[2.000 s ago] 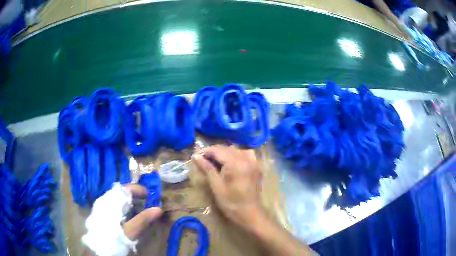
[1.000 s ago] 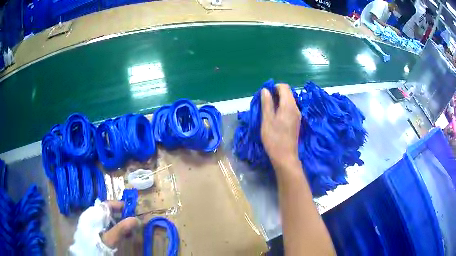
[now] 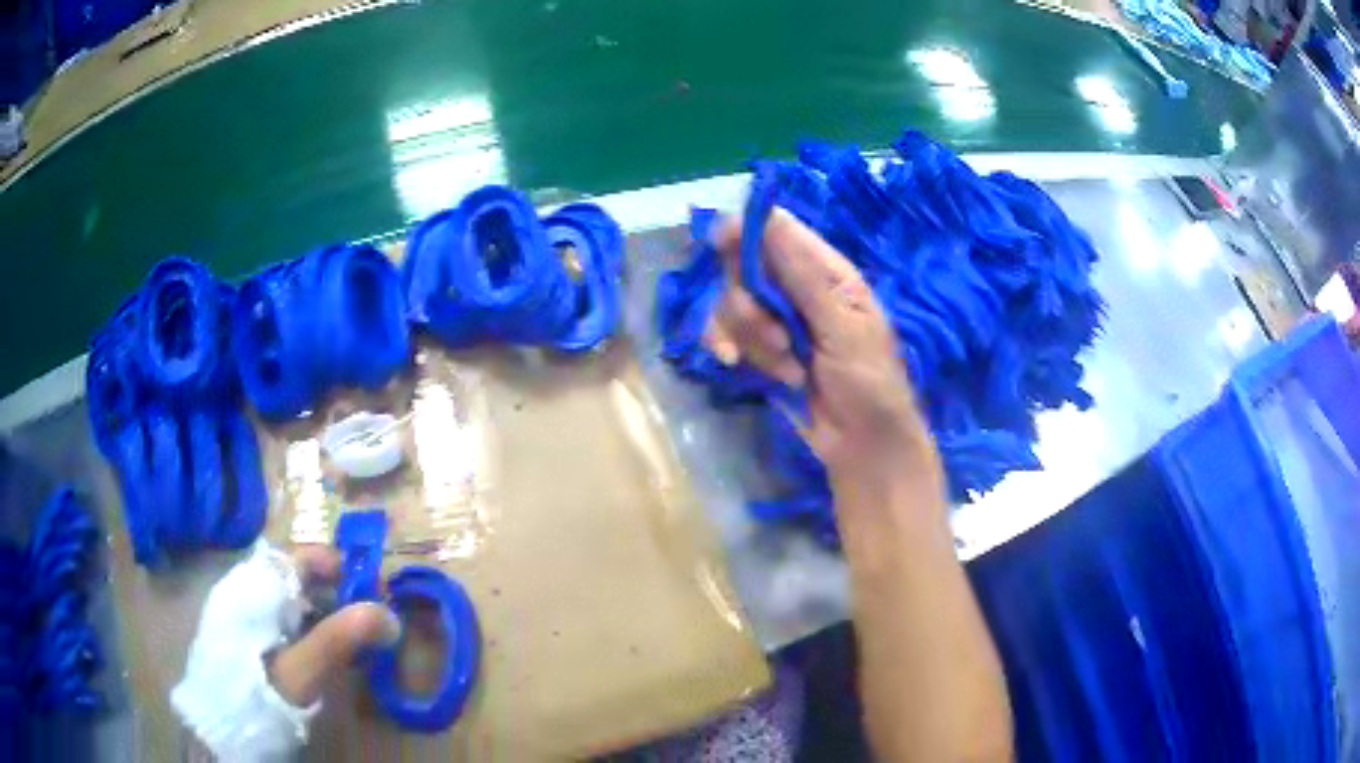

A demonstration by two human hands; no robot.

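Note:
My left hand [image 3: 306,634], in a white glove with bare fingertips, pinches a short blue piece [image 3: 361,555] between thumb and finger. A blue oval ring [image 3: 425,648] lies on the cardboard right beside it; whether they are joined is unclear. My bare right hand [image 3: 813,328] holds a blue wavy strip [image 3: 758,246] in front of the tangled heap of strips [image 3: 955,283]. The hand is slightly blurred. A small white cup [image 3: 364,444] sits on the cardboard, with a thin pale stick across it.
Bundles of blue rings [image 3: 321,328] stand along the back of the cardboard [image 3: 582,507]. A green belt [image 3: 597,105] runs behind. A blue bin [image 3: 1268,522] stands at right. Blue twisted pieces [image 3: 63,604] lie at far left.
My right hand has left the cup area, reached into the heap at right and now has a strip. The stick has been released at the cup. My left hand keeps its grip on the blue piece.

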